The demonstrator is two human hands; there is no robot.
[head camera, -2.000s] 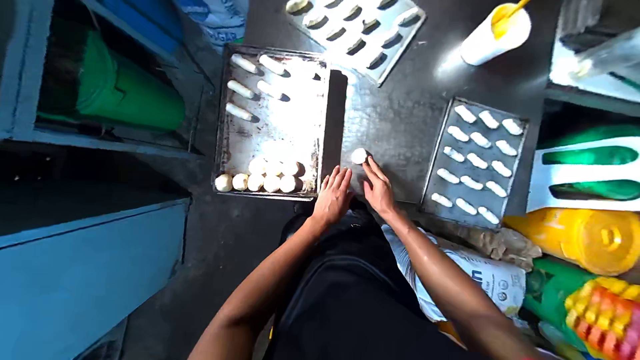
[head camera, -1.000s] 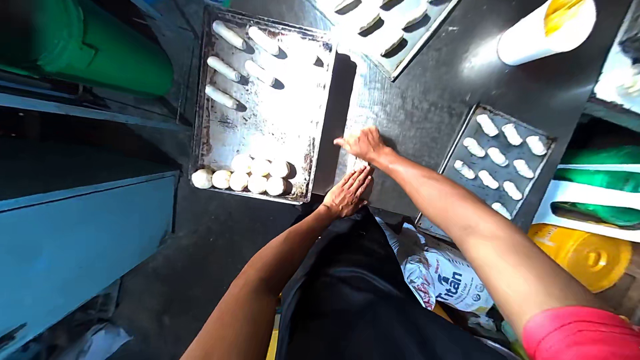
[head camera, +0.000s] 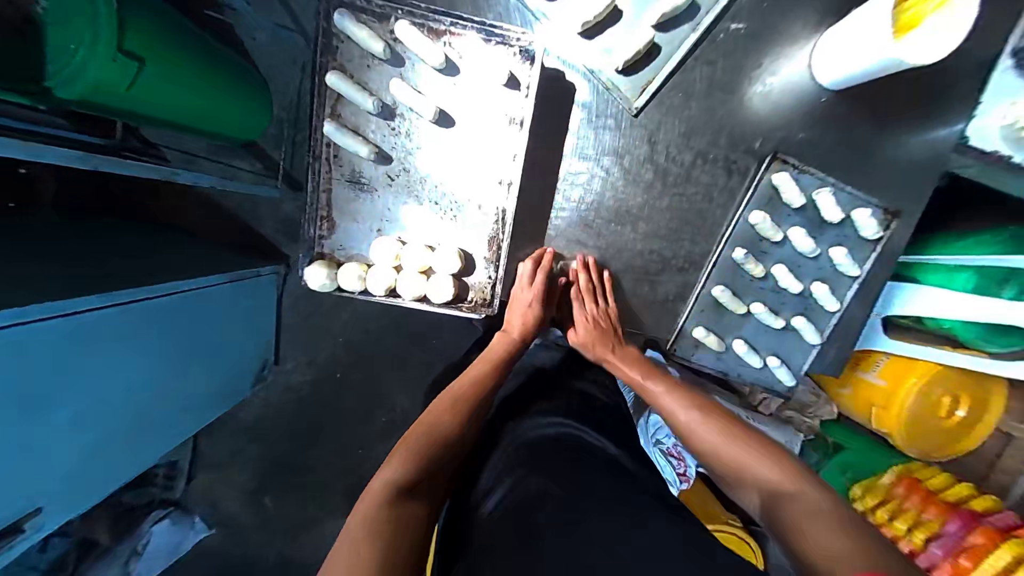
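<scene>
My left hand [head camera: 532, 296] and my right hand [head camera: 592, 308] lie side by side, palms down, at the near edge of the metal table. Between their fingertips a small bit of pale dough [head camera: 566, 264] shows; the hands hide the rest of it. Left of my left hand is a worn metal baking tray [head camera: 376, 200], with several dough balls [head camera: 412, 285] along its near end and several dough rolls [head camera: 352, 138] at its far end. To the right of my right hand lies a dark tray [head camera: 680, 320] with rows of small shaped dough pieces [head camera: 786, 278].
A third tray [head camera: 640, 100] with long dough pieces stands at the far side. A white container [head camera: 872, 44] with something yellow in it is at the far right. A green bin [head camera: 176, 72] and a blue cabinet [head camera: 136, 392] stand left, a yellow container [head camera: 932, 400] right.
My right hand, raised off to the right of the left hand with its arm across the table a second ago, is now down beside the left hand over the dough.
</scene>
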